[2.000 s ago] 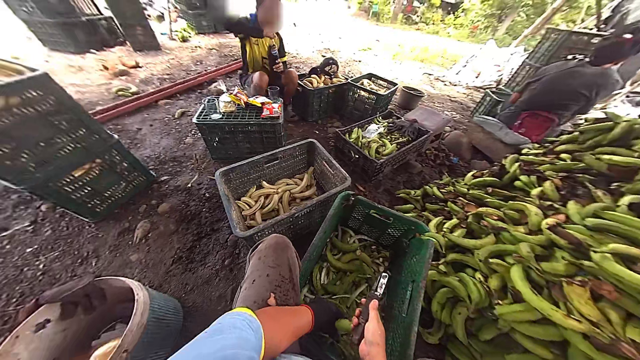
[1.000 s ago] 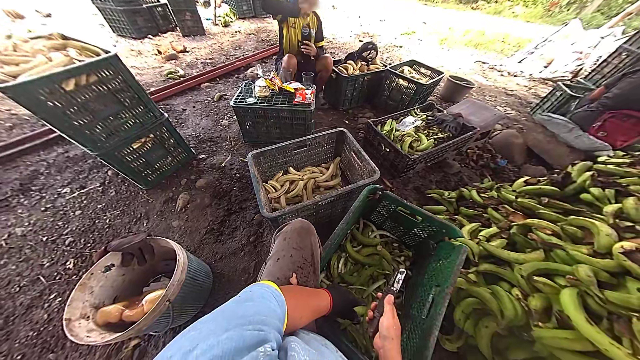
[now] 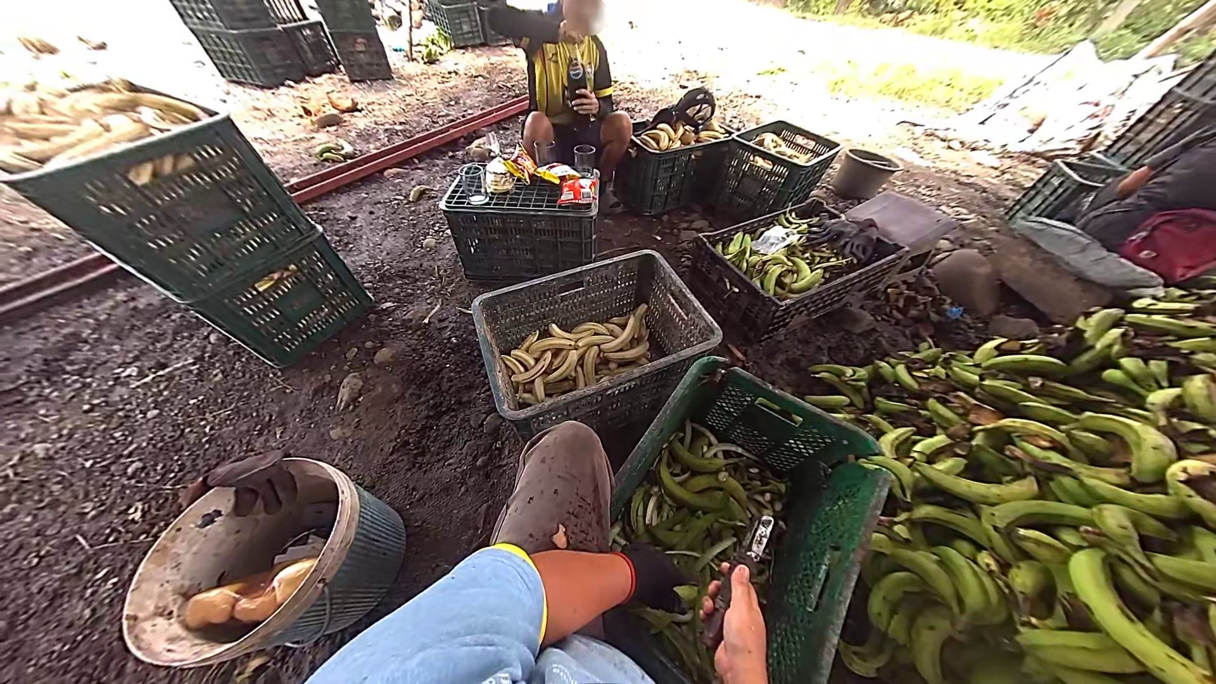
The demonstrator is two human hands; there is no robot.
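Note:
My right hand (image 3: 739,627), bare, is closed around the dark handle of a peeling knife (image 3: 758,541), its short metal blade pointing up over the green plastic crate (image 3: 822,570). Inside that crate lie green plantains (image 3: 701,484) and strips of peel. My left hand (image 3: 654,578) wears a dark glove and rests low at the crate's left side, among the plantains; whether it holds anything cannot be told. Just beyond my knee stands a grey plastic crate (image 3: 608,385) with peeled plantains (image 3: 579,353) in it.
Unpeeled green plantains (image 3: 1035,494) are heaped at right. A bucket (image 3: 370,551) with a glove on its rim stands at left, near tilted stacked crates (image 3: 190,218). Ahead, a person (image 3: 570,85) holds a bottle behind a crate (image 3: 518,237) bearing snacks and glasses. Another person sits far right.
The seated person ahead has a bottle raised before the chest, with one arm lifted. My right hand still holds the knife over the green crate. The view has swung left.

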